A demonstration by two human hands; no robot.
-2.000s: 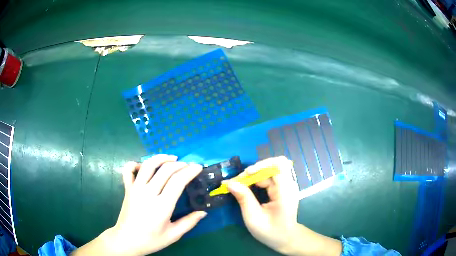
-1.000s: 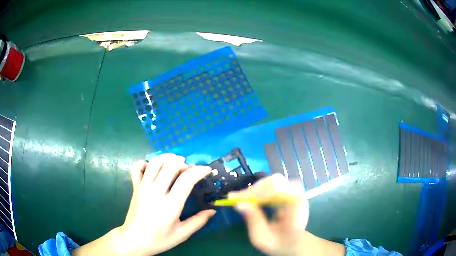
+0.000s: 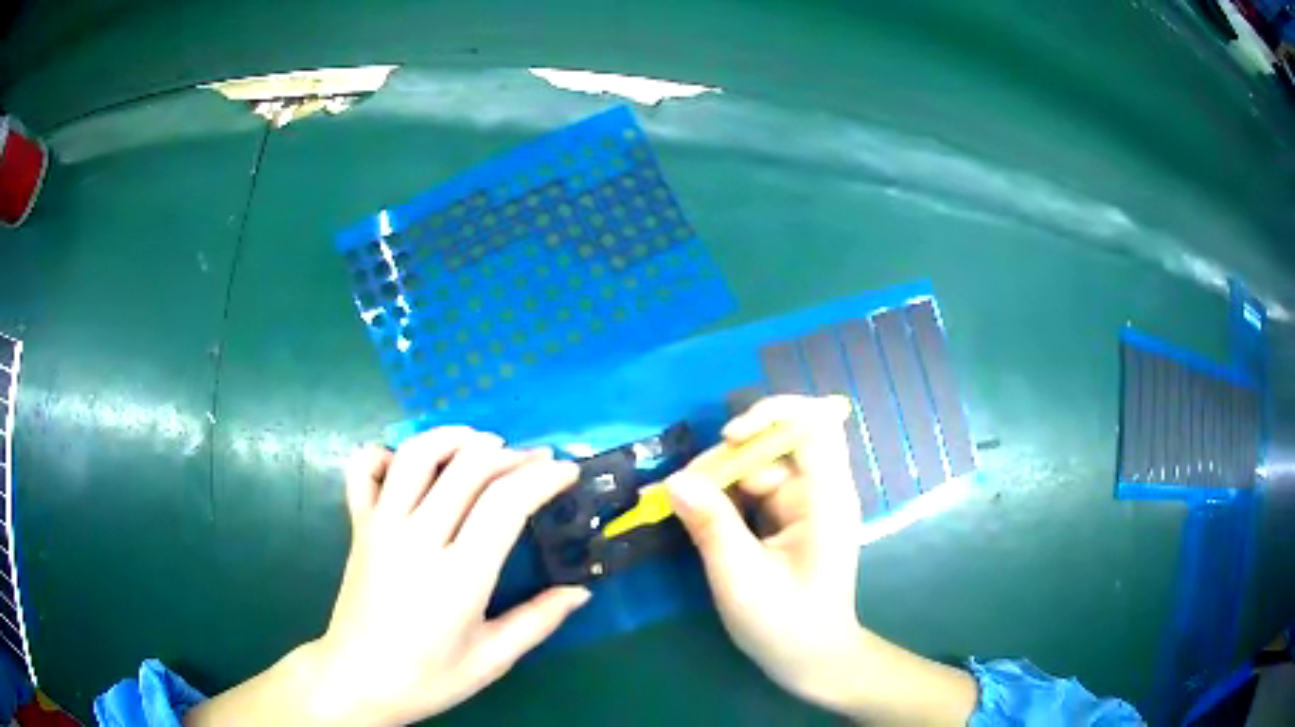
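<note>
A black plastic housing (image 3: 580, 528) lies on blue film in front of me. My left hand (image 3: 433, 568) grips its left side, with fingers over the top edge and the thumb at the bottom. My right hand (image 3: 781, 554) holds yellow tweezers (image 3: 696, 483), their tip at the middle of the housing. Whether a piece is at the tip cannot be seen. The dot pad sheet (image 3: 540, 263) lies behind the housing. The strip sheet (image 3: 866, 405), with wide dark bars, lies to the right, partly hidden by my right hand.
A spare strip sheet (image 3: 1190, 419) with blue edges lies at far right. A white-edged strip sheet (image 3: 7, 526) is cut off at the left edge. A red-labelled bottle (image 3: 20, 173) stands at upper left. Chipped pale patches (image 3: 306, 88) mark the bench's far edge.
The housing, turned and blurred a second ago, again lies as it did two seconds ago. My right hand has moved up a little, and the tweezers slant down-left onto the housing. The view has shifted slightly.
</note>
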